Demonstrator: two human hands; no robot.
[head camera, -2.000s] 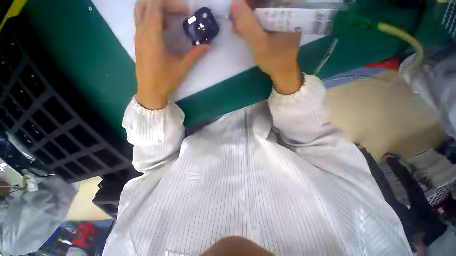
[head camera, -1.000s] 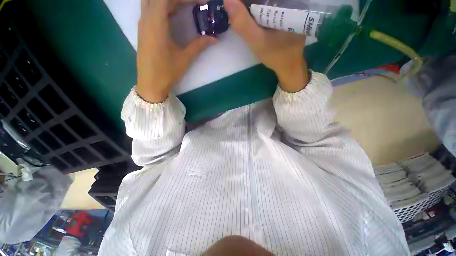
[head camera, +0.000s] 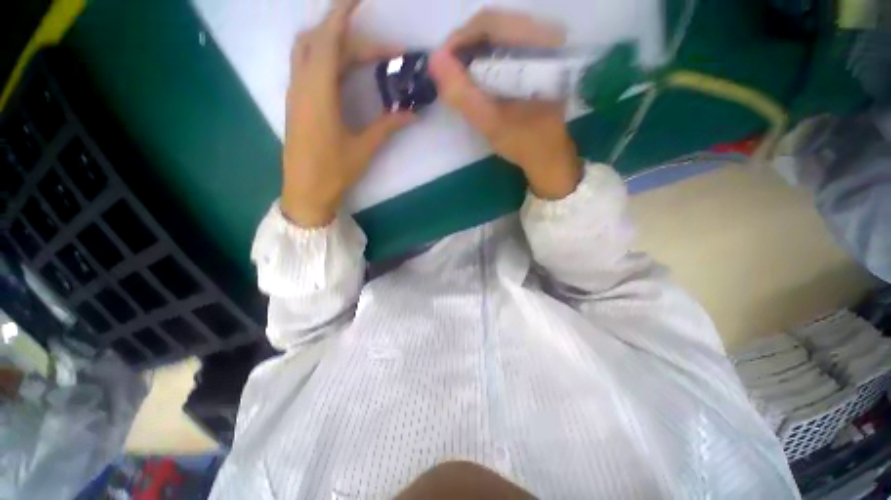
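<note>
My left hand (head camera: 330, 127) holds a small dark glossy housing (head camera: 405, 82) between fingers and thumb, above the white work sheet (head camera: 420, 166). My right hand (head camera: 508, 107) holds the glue dispensing syringe (head camera: 528, 78), whose white label shows blurred. Its front end points left at the housing; the fingers of my right hand are close to or touching the housing's right side. The needle tip is hidden. A green adapter cap (head camera: 614, 78) is at the syringe's rear, with a yellowish air hose (head camera: 728, 90) running from it.
The black blister tray (head camera: 117, 234) with square pockets lies at the left. The green bench mat (head camera: 430, 213) borders the sheet. Yellow tape (head camera: 37, 44) is at the upper left. A grey sleeve (head camera: 848, 181) shows at the right edge. A white basket (head camera: 830, 415) with stacked pale items is lower right.
The housing is turned in my left hand since the first frame, and my right-hand fingers are now close against it. The syringe sits lower than one second ago. The view has shifted slightly.
</note>
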